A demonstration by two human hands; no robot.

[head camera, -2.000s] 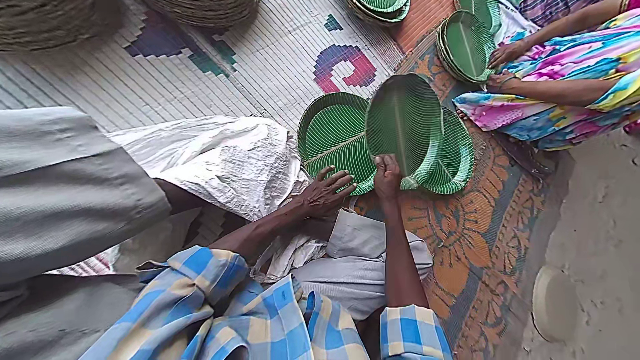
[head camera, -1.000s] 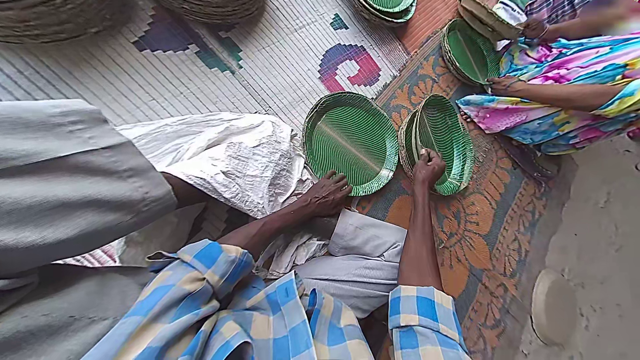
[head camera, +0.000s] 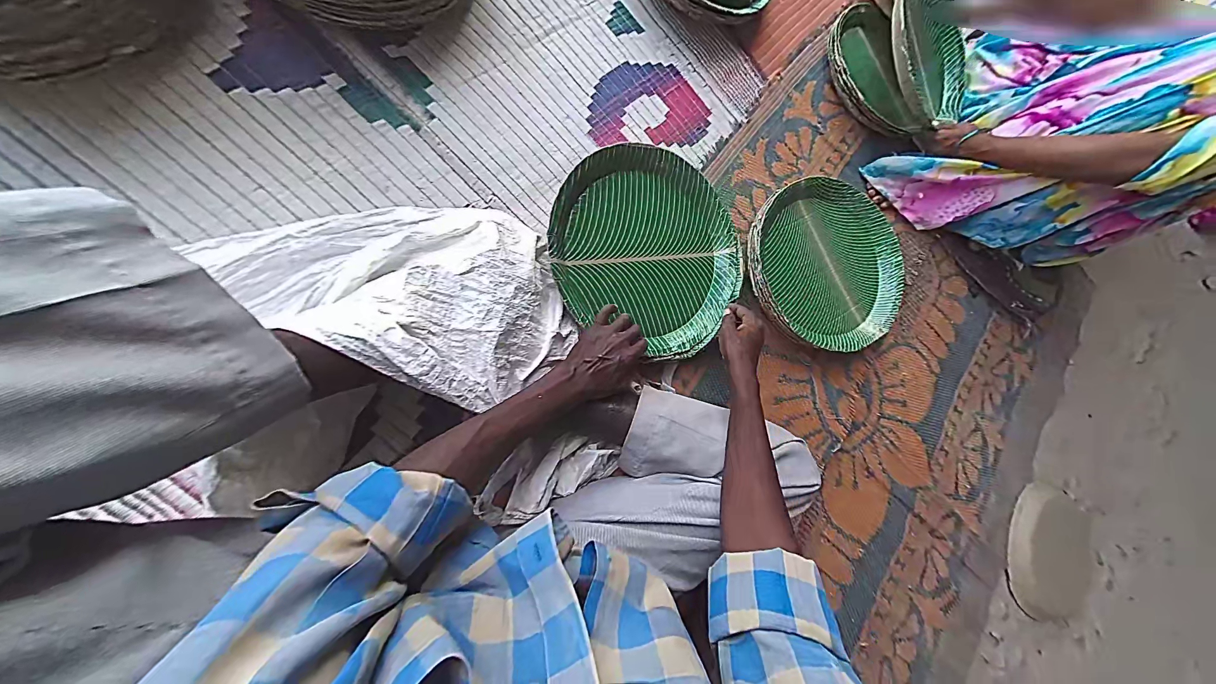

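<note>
A round green plate with a leaf-vein pattern [head camera: 646, 228] lies face up at the centre, on top of others whose edges barely show. My left hand [head camera: 608, 351] rests on its lower left rim with the fingers spread. At its lower right rim my right hand [head camera: 741, 332] pinches the edge between thumb and fingers. Just right of it, nearly touching, stands a stack of similar green plates [head camera: 826, 261]. How many plates lie under the central one cannot be seen.
A co-worker in bright patterned clothing holds green plates [head camera: 874, 71] at the upper right. A woven mat [head camera: 475, 123] and an orange floral rug [head camera: 883, 427] cover the floor. Brown stacks [head camera: 85, 38] stand upper left. A pale round object [head camera: 1050, 551] lies on the ground at right.
My right hand has moved left from the right-hand stack to the central plate's rim. The plate it held tilted at that stack a second ago now lies flat there. The co-worker's plates have shifted.
</note>
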